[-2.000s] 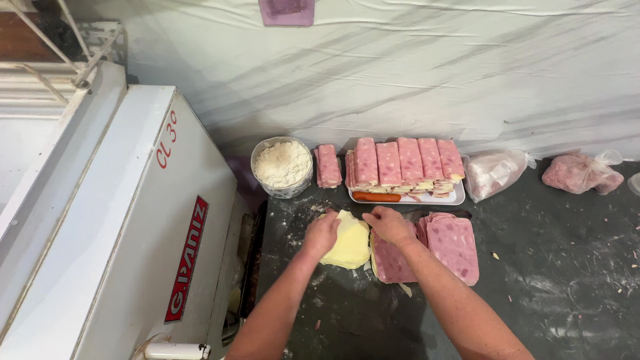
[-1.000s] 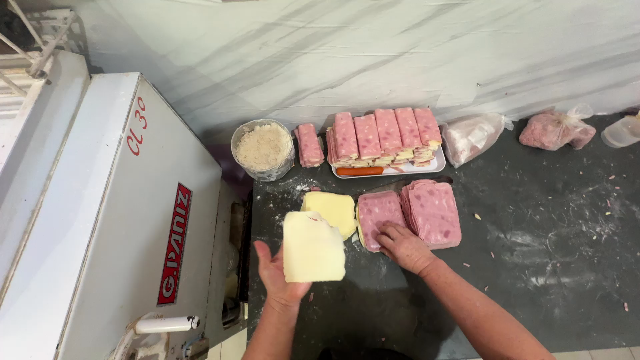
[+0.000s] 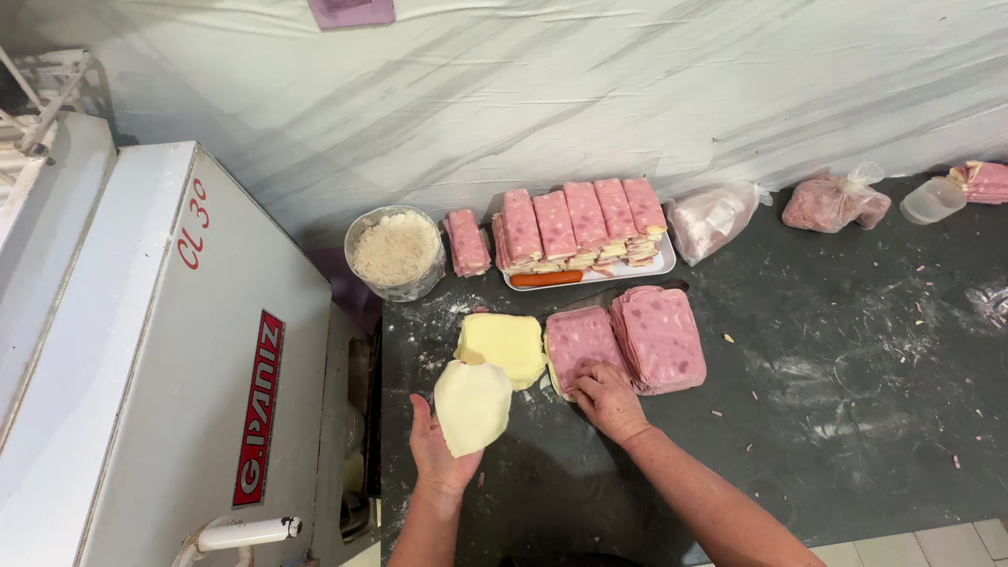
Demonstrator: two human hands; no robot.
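Note:
On the palm of my left hand (image 3: 441, 453) lies a pale, thin slice of cheese (image 3: 474, 405), its upper edge against the stack of yellow cheese slices (image 3: 502, 342). The fingers of my right hand (image 3: 610, 398) touch the lower part of a pile of pink cold-cut slices (image 3: 581, 335), with cheese showing along its left edge. Close on the right stands a taller stack of pink slices (image 3: 663, 339). Behind these, a white tray (image 3: 665, 256) bears stacked strips of layered cold cuts and cheese (image 3: 583, 216) and an orange sausage-like stick (image 3: 546, 278).
A tub of white crumbly food (image 3: 396, 248) and a small strip stack (image 3: 467, 242) stand left of the tray. Plastic bags (image 3: 713, 220) (image 3: 835, 201) and a clear cup (image 3: 933, 201) line the wall. A white G.Paniz machine (image 3: 213, 339) borders the dark table (image 3: 827, 378).
Two seconds ago both hands were at the cheese stack and the pink pile beside it. My left hand has since come toward me with a cheese slice; my right hand has moved onto the pink pile.

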